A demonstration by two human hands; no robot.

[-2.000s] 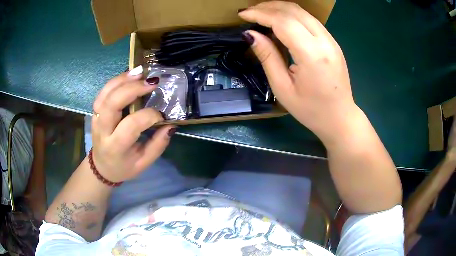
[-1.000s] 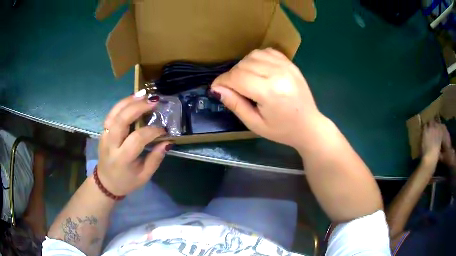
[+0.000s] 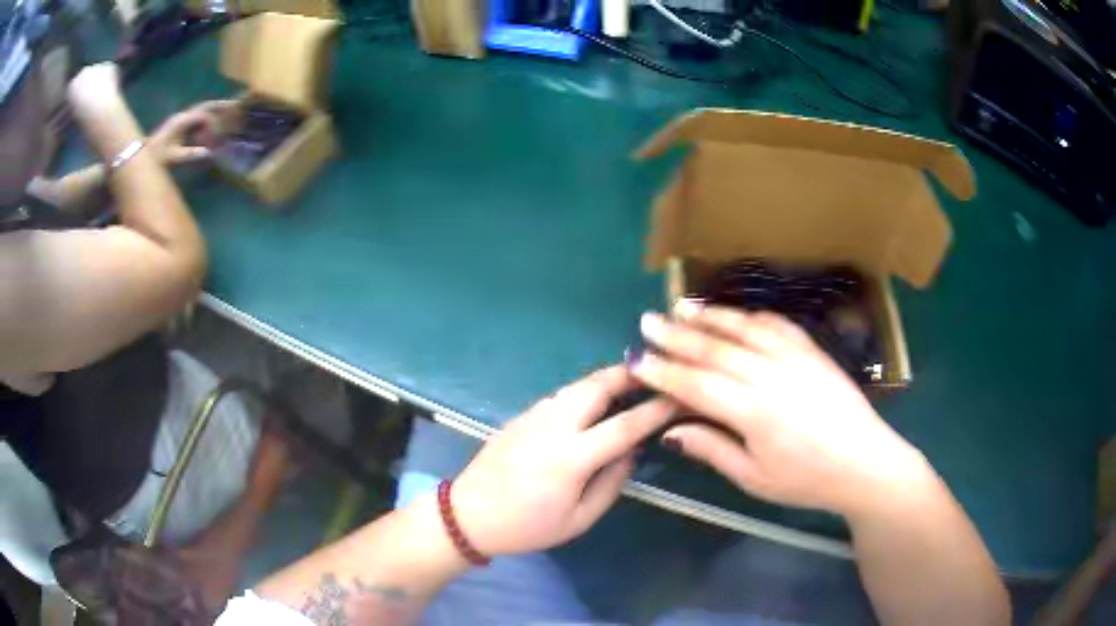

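Observation:
The brown carton (image 3: 796,208) stands open on the green table, its hinged lid and side flaps up. A black cable bundle (image 3: 783,287) lies along the back inside; the front contents are blurred or hidden by my hands. My left hand (image 3: 569,459) and my right hand (image 3: 765,404) meet at the box's front left corner, the right partly over the left. A small dark thing shows between the fingers; it is too blurred to name, and I cannot tell which hand grips it.
A person's arm (image 3: 153,214) is at the left, with a hand at another open carton (image 3: 294,159). A blue bin (image 3: 536,43) and loose cables are at the far side. A black electronic unit (image 3: 1040,104) is at the far right. The table edge (image 3: 331,361) curves below.
The view has swung left and up, so the neighbour and far side now show. My hands have come together at the box's front left; my right hand has left the cables.

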